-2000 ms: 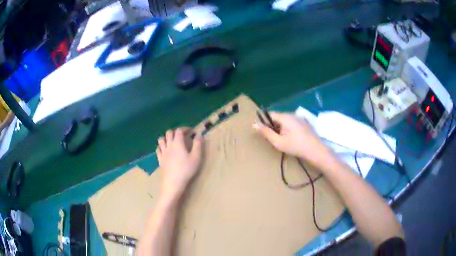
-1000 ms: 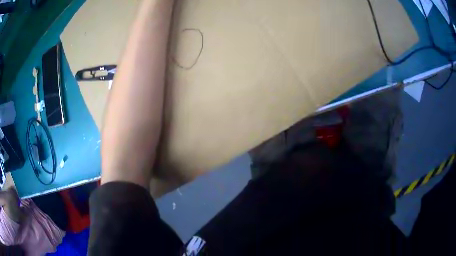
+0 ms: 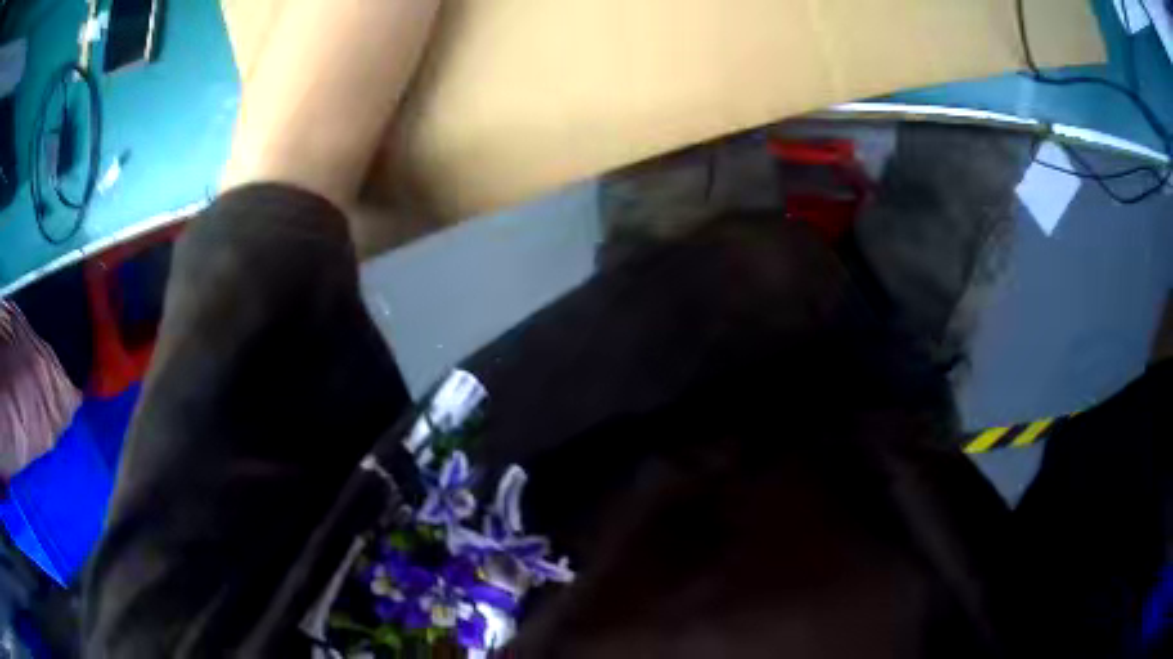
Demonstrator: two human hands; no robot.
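The tan cardboard sheet point(image 3: 618, 90) lies on the teal bench mat at the top of the view, its near edge over the bench edge. My left forearm rests over its left part, but my left hand is cut off by the top edge. My right hand is out of the picture. A thin black cable point(image 3: 1093, 83) runs over the right corner of the cardboard and hangs past the bench edge. The lower view is filled by my dark clothing with a purple flower print.
A coiled black cable point(image 3: 64, 155) and the end of a black smartphone point(image 3: 133, 32) lie on the mat at upper left. Red stools point(image 3: 823, 180) stand under the bench. A person's pink sleeve point(image 3: 32, 393) and a blue container point(image 3: 64, 489) are at far left. Yellow-black tape marks the floor.
The view has tilted down from the bench to my lap. Both hands, seen at first over the cardboard, are out of the picture; the headphones and meters have also left view.
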